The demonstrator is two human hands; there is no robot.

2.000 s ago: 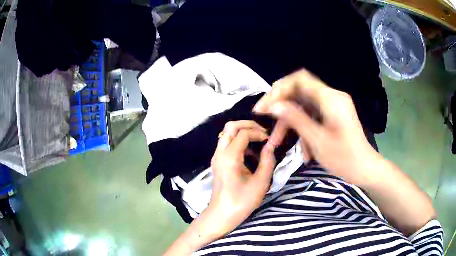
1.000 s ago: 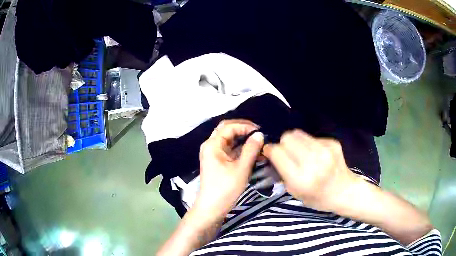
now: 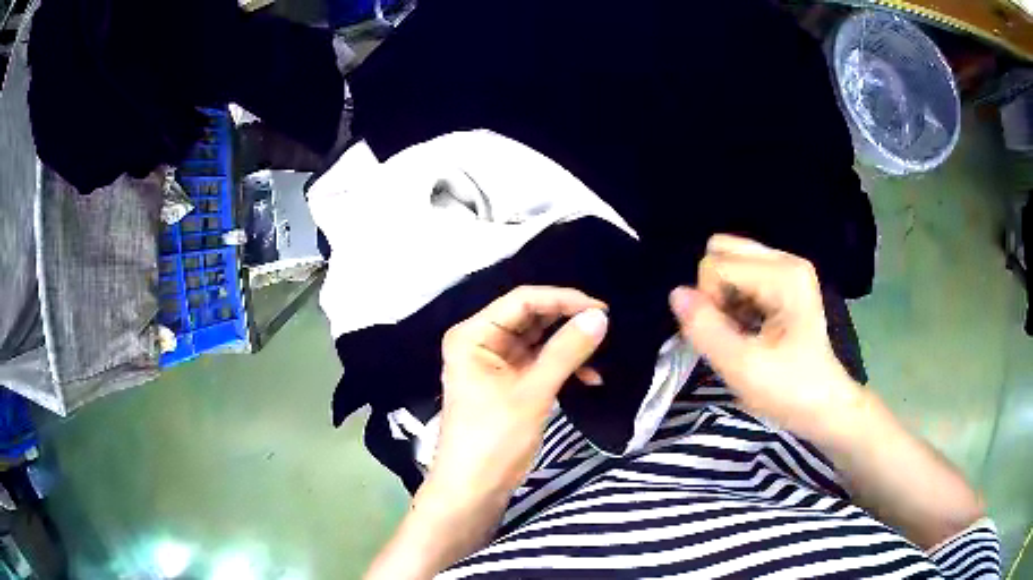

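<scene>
The large black garment [image 3: 634, 125] covers my lap and spreads away from me. Its white lining [image 3: 419, 238] shows at the opening on the left, with a small fold in it. My left hand [image 3: 515, 368] is over the near part of the garment, thumb and index fingertip together at its dark cloth. Whether they pinch the cloth or something tiny cannot be seen. My right hand [image 3: 753, 312] is raised to the right, apart from the left, with fingers curled and thumb near the index finger. No needle or thread can be made out between the hands.
A clear waste bin [image 3: 895, 93] stands at the upper right by a wooden table edge [image 3: 985, 25]. At left are a grey cloth-lined bin [image 3: 96, 283], a blue crate [image 3: 202, 244] and dark cloth [image 3: 170, 85]. The floor [image 3: 261, 453] is green.
My right hand was close beside my left hand and has moved away to the right and up. My left hand stays near the same place. More dark cloth and a white lining strip show between them.
</scene>
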